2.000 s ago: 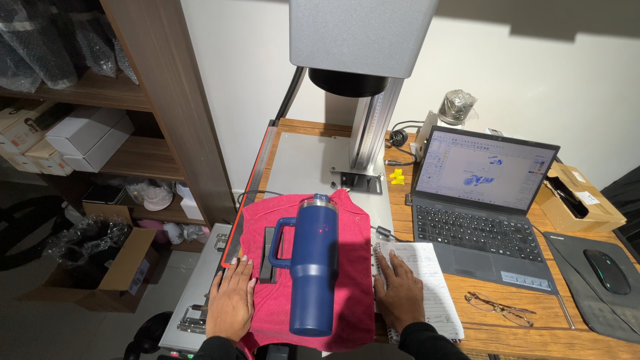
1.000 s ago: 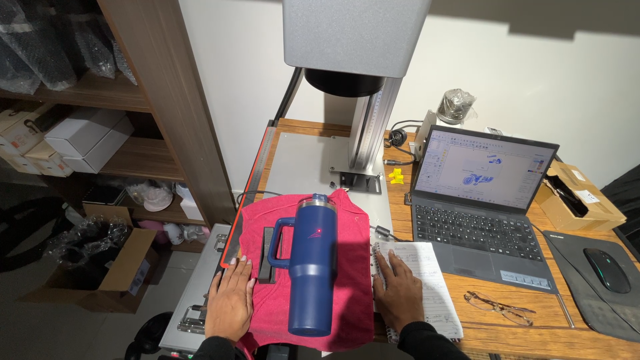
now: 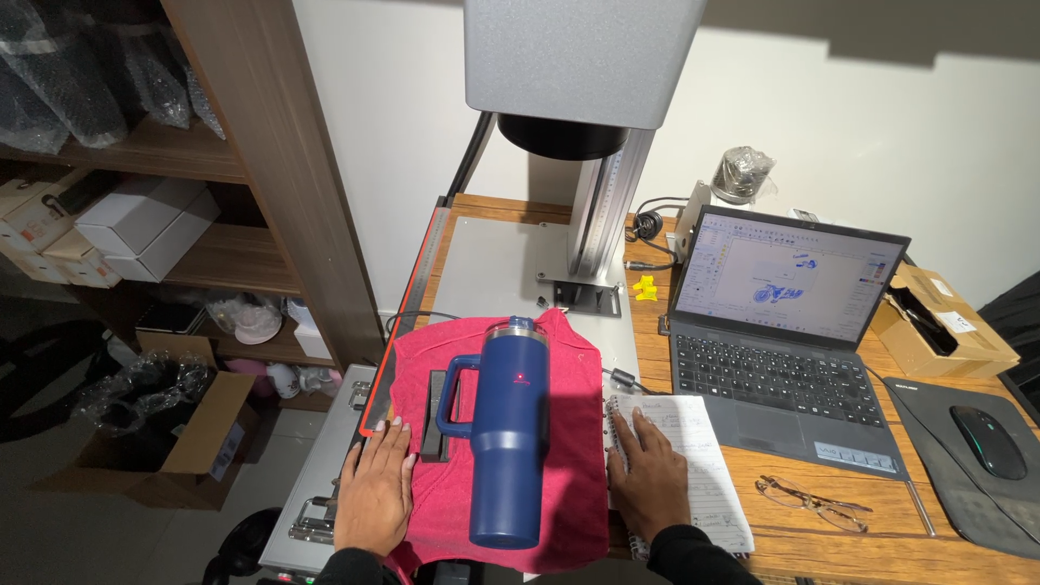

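Note:
A dark blue tumbler with a handle [image 3: 508,439] lies on its side on a pink cloth [image 3: 569,455], its lid end away from me, with a small red light mark on its body. A dark block [image 3: 436,414] sits beside the handle. Above hangs the grey head of a laser engraving machine [image 3: 577,65] with a round black lens housing. My left hand [image 3: 375,487] rests flat at the cloth's left edge, holding nothing. My right hand [image 3: 650,479] lies with fingers apart on a spiral notebook [image 3: 719,487], right of the cloth.
An open laptop [image 3: 780,325] showing a blue design stands to the right, with eyeglasses [image 3: 812,502], a mouse [image 3: 987,441] and a cardboard box [image 3: 942,325] near it. Yellow pieces [image 3: 645,288] lie by the machine's column. Shelves [image 3: 268,162] and an open carton [image 3: 203,439] are at left.
The red light mark on the tumbler has changed shape and looks smaller now. Both hands stay where they were.

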